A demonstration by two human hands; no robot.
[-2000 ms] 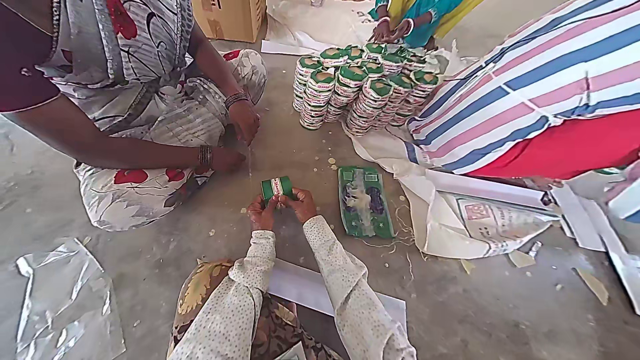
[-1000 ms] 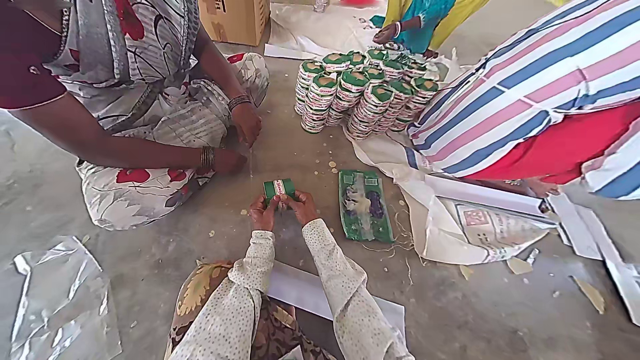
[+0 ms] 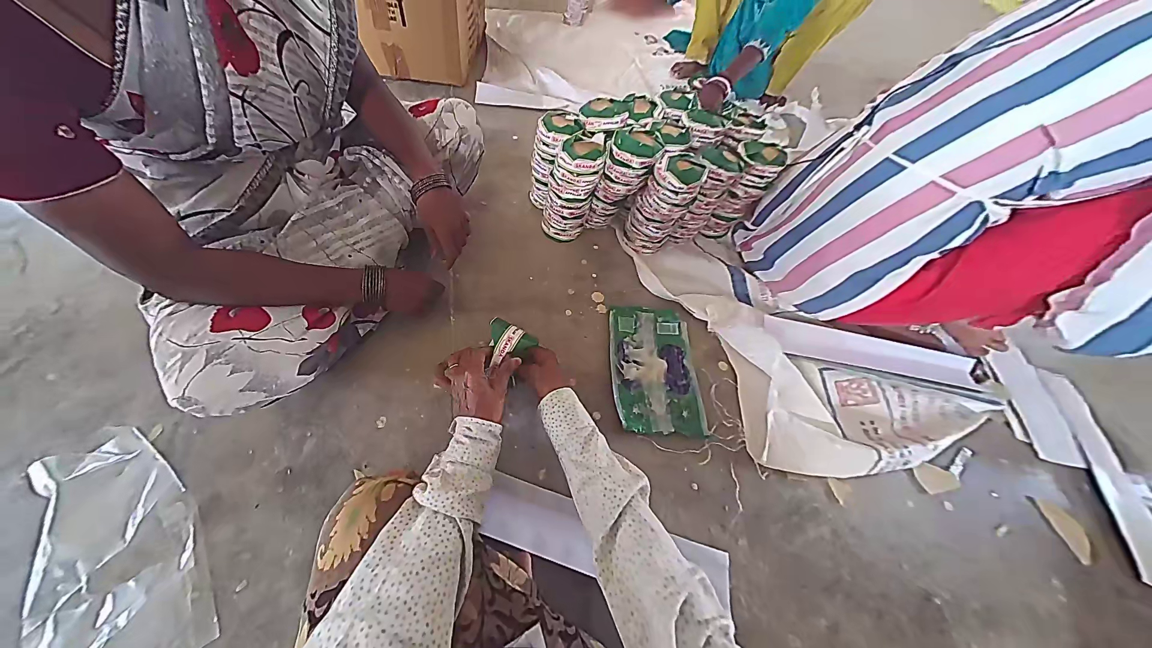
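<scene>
A small green packet with a white printed band (image 3: 509, 339) is held tilted between my two hands, low in the middle of the view. My left hand (image 3: 477, 382) grips its near left side with thumb and fingers. The fingers of my right hand (image 3: 543, 371) are at its right edge, partly hidden behind it. To the right, a green plastic pouch with a clear middle strip (image 3: 657, 371) lies flat on the floor. Beyond it stand several stacks of green-topped wrapped rolls (image 3: 661, 171).
A seated person's hand (image 3: 441, 220) is ahead on the left; another person's hand (image 3: 713, 94) touches the stacks. A striped cloth (image 3: 954, 171) and white sack (image 3: 801, 432) lie right. A clear plastic bag (image 3: 117, 540) is at lower left, a cardboard box (image 3: 418, 40) behind.
The green packet has gone from level to tilted, and my hands have shifted their hold on it. The far person's hand has moved down onto the stacks.
</scene>
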